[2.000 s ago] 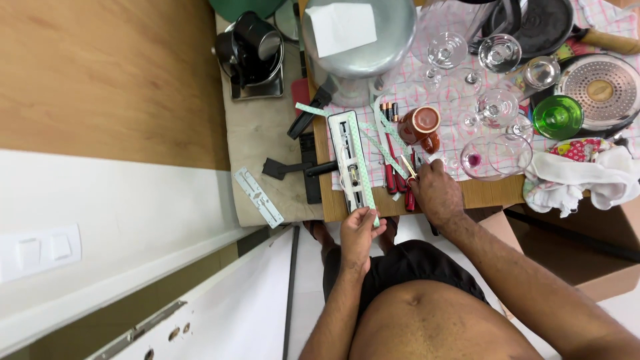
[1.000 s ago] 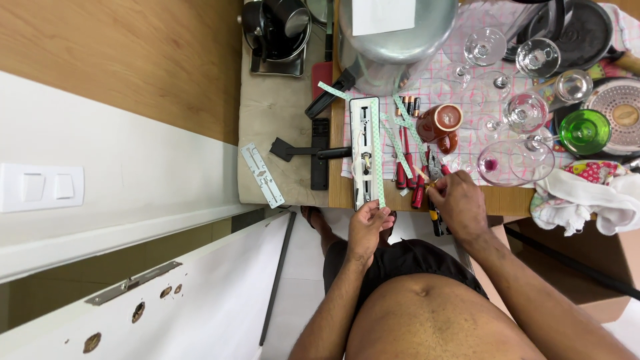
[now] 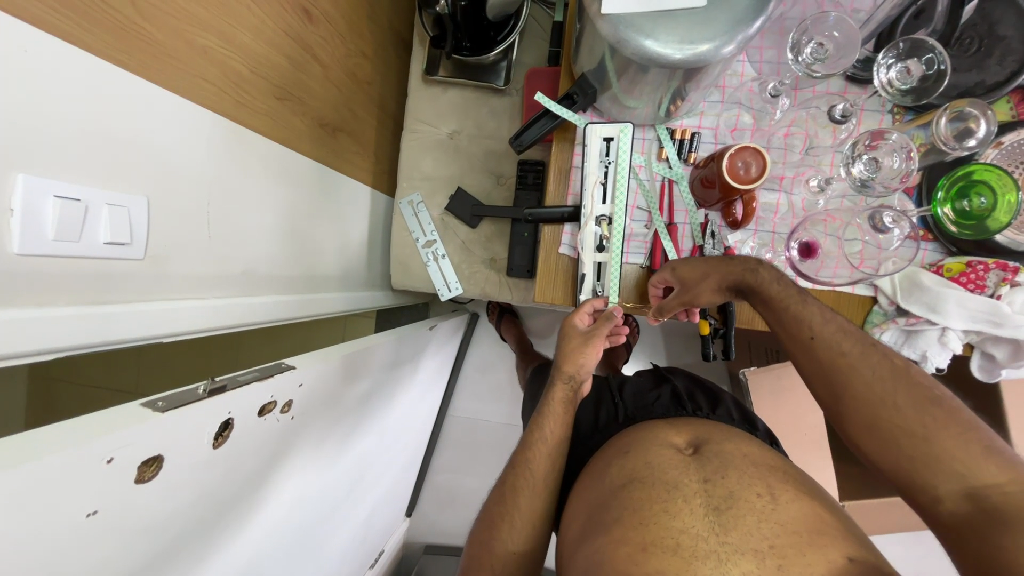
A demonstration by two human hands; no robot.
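An open door lock housing (image 3: 596, 210) lies at the table's edge, a green-patterned adhesive strip (image 3: 620, 204) along its right side and its black handle pointing left. My left hand (image 3: 590, 330) pinches the lower end of this strip. My right hand (image 3: 676, 294) holds small gold-coloured scissors (image 3: 636, 307), whose blades are at the strip's end by my left fingertips. Loose patterned strips (image 3: 658, 200) lie beside red-handled screwdrivers (image 3: 673, 220), pliers (image 3: 712, 240) and batteries (image 3: 685, 146). A metal mounting plate (image 3: 430, 246) rests on the beige cushion at the left.
A brown mug (image 3: 724, 178), stemmed glasses (image 3: 878, 162), a green glass (image 3: 974, 200) and a large metal pot (image 3: 680, 40) crowd the table. Black-and-yellow wire strippers (image 3: 716, 332) overhang its front edge. A white door (image 3: 320, 416) with cut holes stands at lower left; an open cardboard box (image 3: 792, 424) is below the table.
My right hand has moved left, close to my left hand, bringing the scissors to the strip's end. My left hand stays at the lower end of the housing. The view has shifted somewhat.
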